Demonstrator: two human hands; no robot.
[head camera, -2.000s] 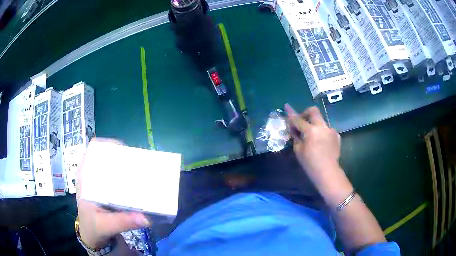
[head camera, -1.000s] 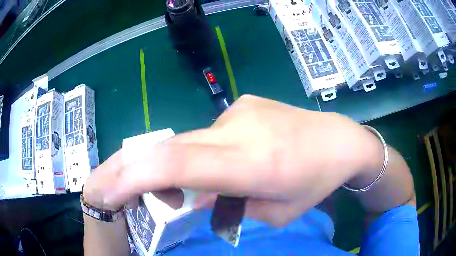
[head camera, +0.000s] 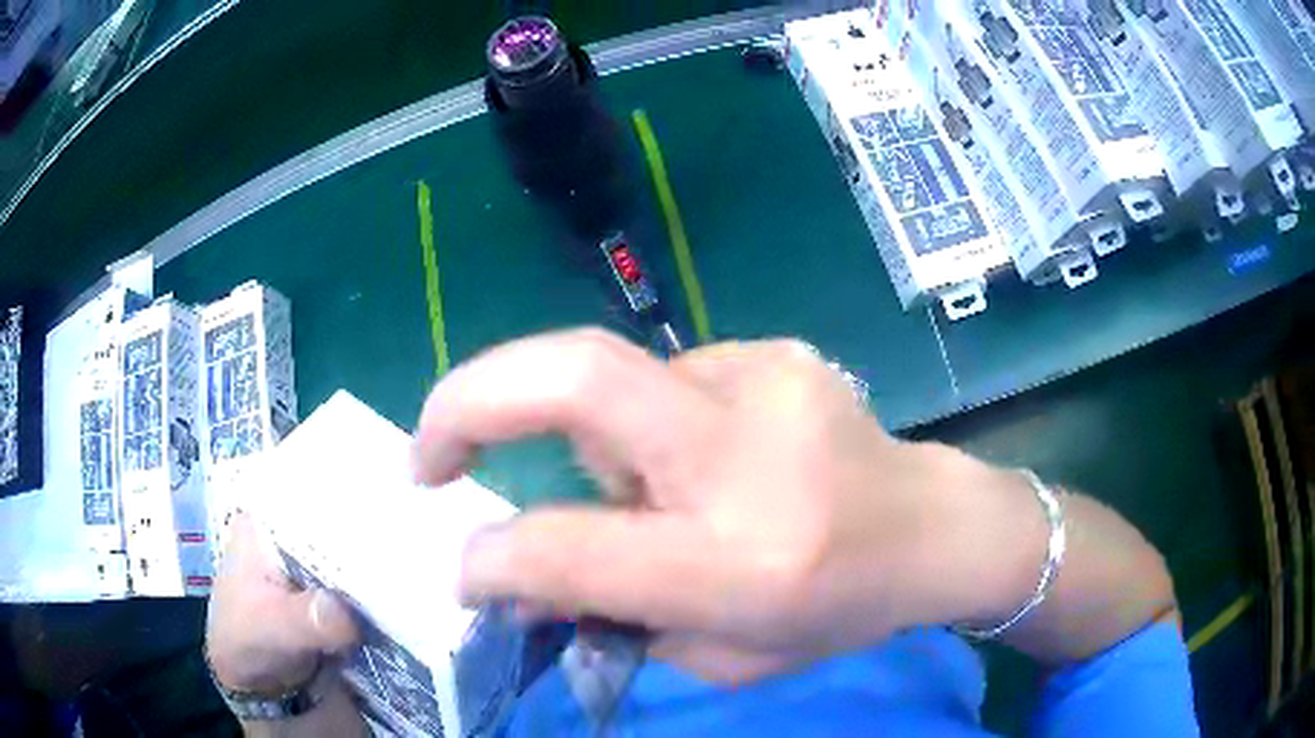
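Note:
A retail box (head camera: 382,498) is held above my lap, its plain white end facing up towards me and its printed sides below. My left hand (head camera: 274,620) grips the box from its left and underside. My right hand (head camera: 721,505) is over the box's right side, thumb and index finger spread at the white end. A flat grey scraper blade (head camera: 600,672) sticks out below the right palm, its handle hidden in the hand. Whether a fingertip touches the white end is unclear.
A black hot air gun (head camera: 555,137) with a red switch lies mid-bench between yellow-green tape lines (head camera: 671,216). A right-hand box group (head camera: 916,188) and a left-hand box group (head camera: 152,418) flank it. Shiny peeled waste (head camera: 837,372) shows partly behind my right hand.
My right hand moved from the waste heap across to the box, then its thumb and index finger spread apart. The box has turned, with its white end now tilted diagonally.

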